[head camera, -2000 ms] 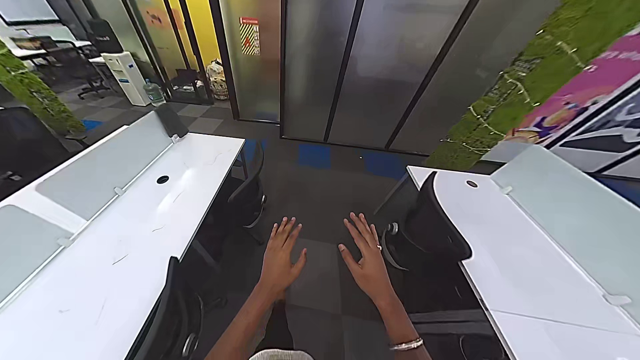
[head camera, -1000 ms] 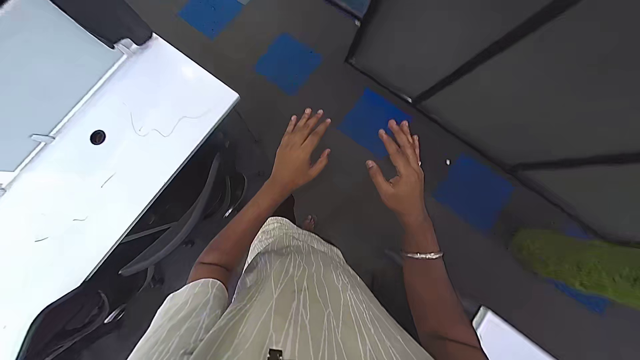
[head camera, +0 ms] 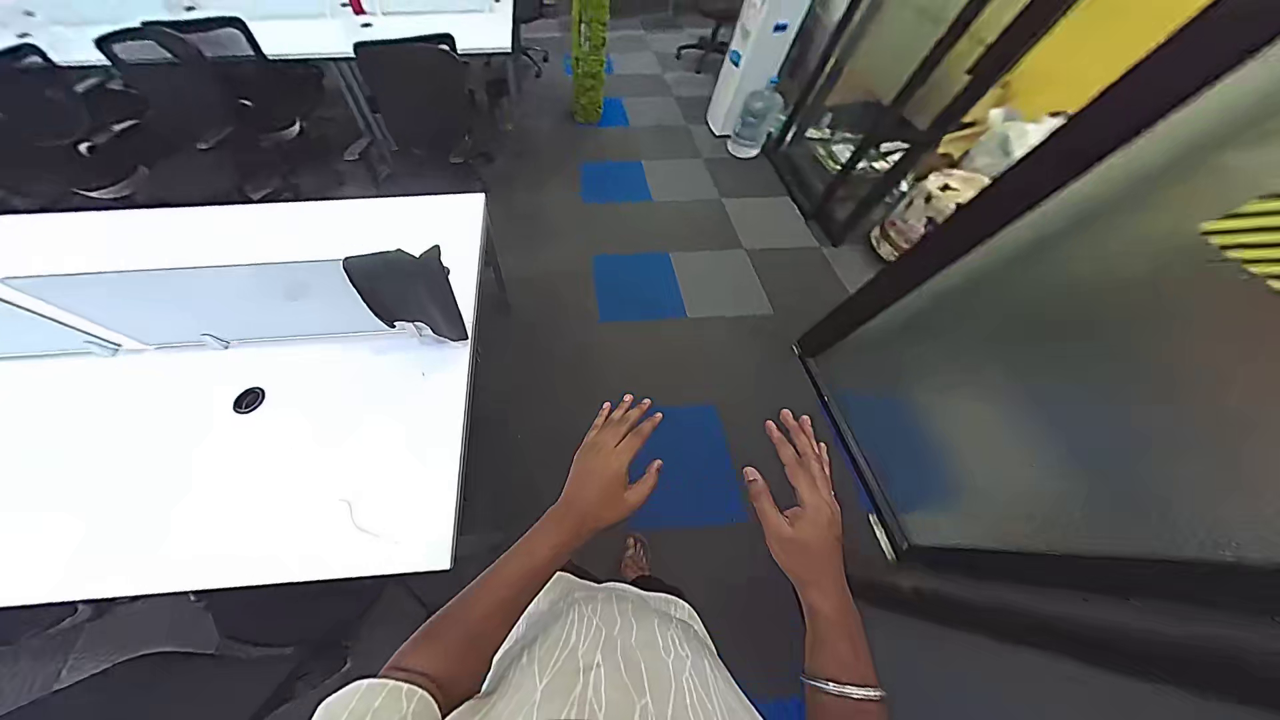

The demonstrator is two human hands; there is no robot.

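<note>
My left hand (head camera: 608, 468) is held out over the carpet, palm down with its fingers apart, and holds nothing. A blue carpet tile (head camera: 690, 468) shows beneath and between the hands. My right hand (head camera: 802, 500) is also empty, its fingers a little spread, with a silver bangle (head camera: 843, 689) on the wrist. To the left of my left hand stands a white desk (head camera: 330, 480) with a black cable grommet (head camera: 249, 400) and a low frosted divider (head camera: 230, 300). A dark cloth or cover (head camera: 405, 290) hangs on the divider's end.
A glass partition (head camera: 1080, 400) with a dark frame rises close on the right. Ahead, a tiled carpet aisle (head camera: 640, 225) runs past a water dispenser (head camera: 750, 60) and a large plastic bottle (head camera: 756, 120). Mesh office chairs (head camera: 415, 95) line another desk at the back left.
The view has turned widely to the left, and the aisle with the water dispenser now lies ahead. Both hands remain held out, empty. The desk edge and glass partition now flank them.
</note>
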